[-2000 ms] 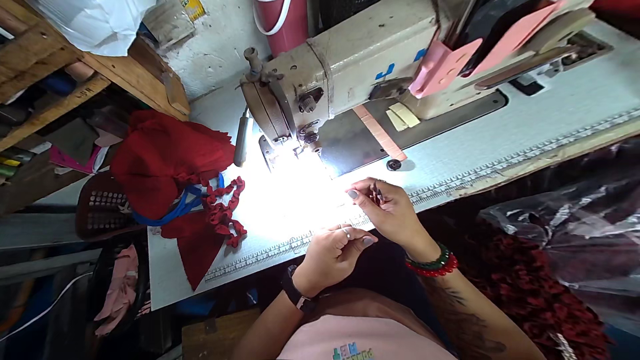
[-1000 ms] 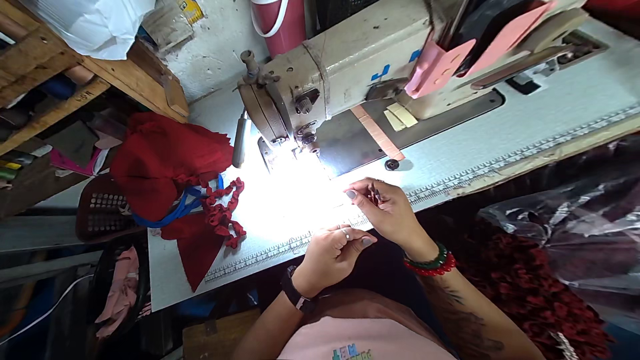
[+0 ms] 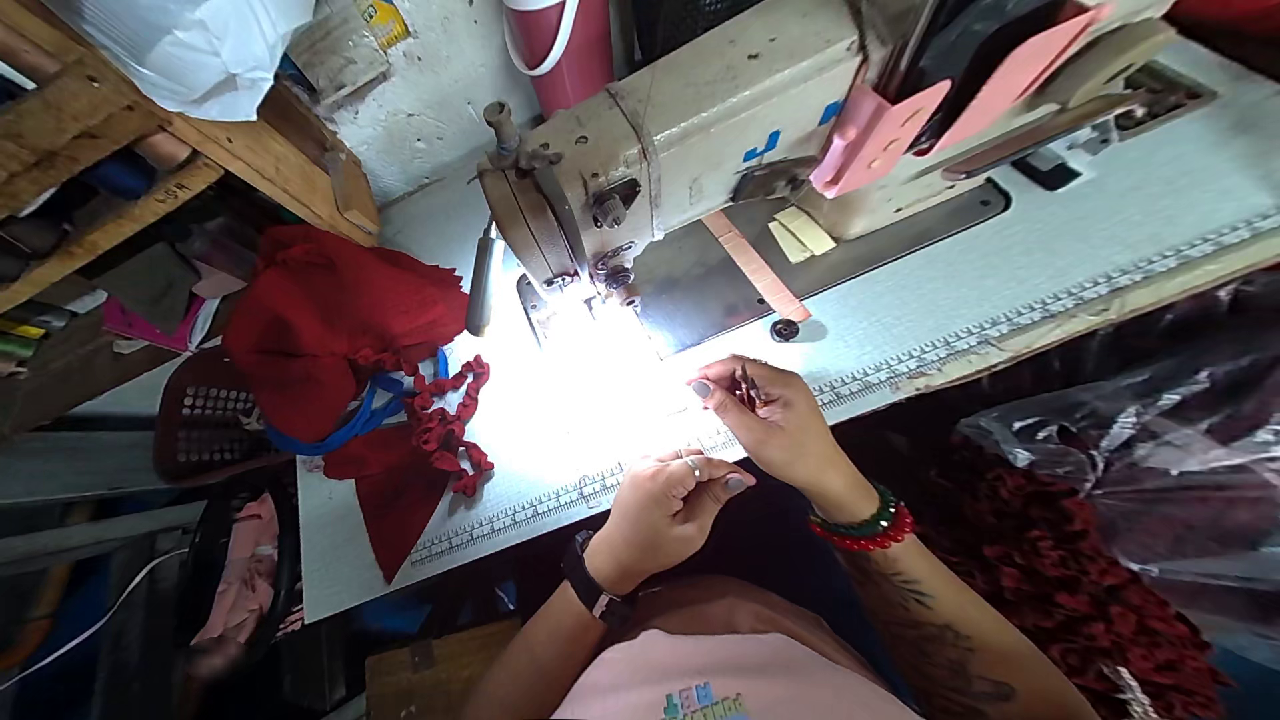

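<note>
My left hand (image 3: 665,510) is over the table's front edge, thumb and index finger pinched together; whatever is between them is too fine to see. To its upper right, my right hand (image 3: 775,415) has small dark metal thread snips (image 3: 749,386) tucked in its fingers, its thumb and fingertip close together. Both hands are in front of the sewing machine (image 3: 700,120), whose lamp glare hides the needle area. A gathered red fabric strip (image 3: 450,425) lies left of the glare beside red cloth (image 3: 330,320). A black bobbin (image 3: 785,329) rests near the machine's bed.
A measuring tape (image 3: 560,500) runs along the table's front edge. A metal tool (image 3: 484,280) lies left of the machine head. At left are a perforated plastic basket (image 3: 205,405) and a wooden shelf (image 3: 190,200). Red ruffled pieces (image 3: 1070,590) and clear plastic (image 3: 1180,430) are at right.
</note>
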